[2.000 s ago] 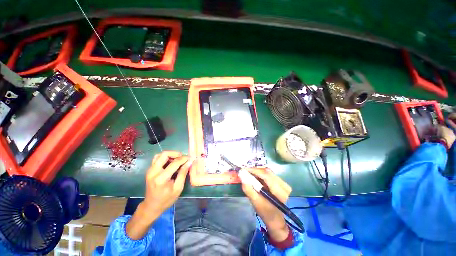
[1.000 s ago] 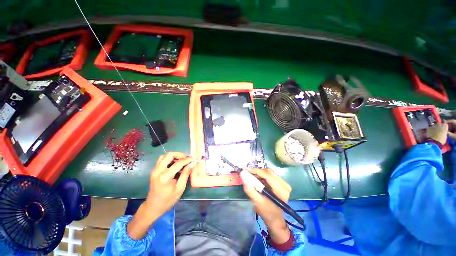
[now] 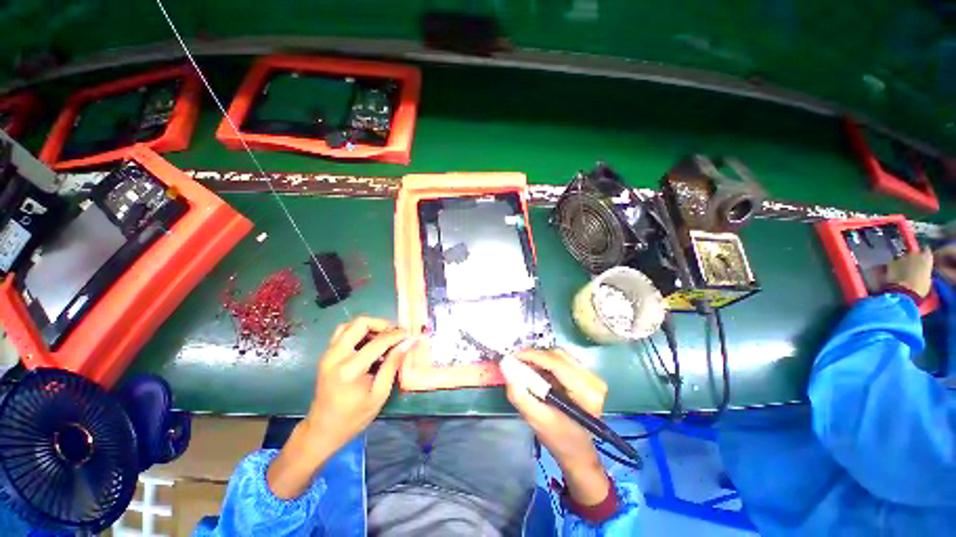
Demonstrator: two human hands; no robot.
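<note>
An open tablet [image 3: 482, 252] with a silver-grey battery lies in an orange-red foam tray [image 3: 410, 262] in front of me. My right hand [image 3: 550, 393] holds a white and black soldering iron [image 3: 524, 378]; its tip is over the bright circuit board [image 3: 487, 327] at the tablet's near end. My left hand [image 3: 362, 367] is at the tray's near left edge, thumb and fingertips pinched together. A thin pale solder wire [image 3: 275, 194] runs down from above to these fingers. A tiny red bit shows at the fingertips; what exactly they pinch is too small to tell.
Red-wired parts [image 3: 262, 312] and a black block [image 3: 330, 279] lie left. A whitish tub [image 3: 618, 305], small fan [image 3: 595, 222] and iron stand [image 3: 723, 259] are right. A desk fan [image 3: 71, 446] is lower left. Other trays [image 3: 236, 110] lie behind. Another person's sleeve [image 3: 881, 367] is right.
The trays on the belt behind have moved to the right. My left fingertips have shifted slightly right to the tray's edge. The iron stays over the board. The person's hand at the right has moved.
</note>
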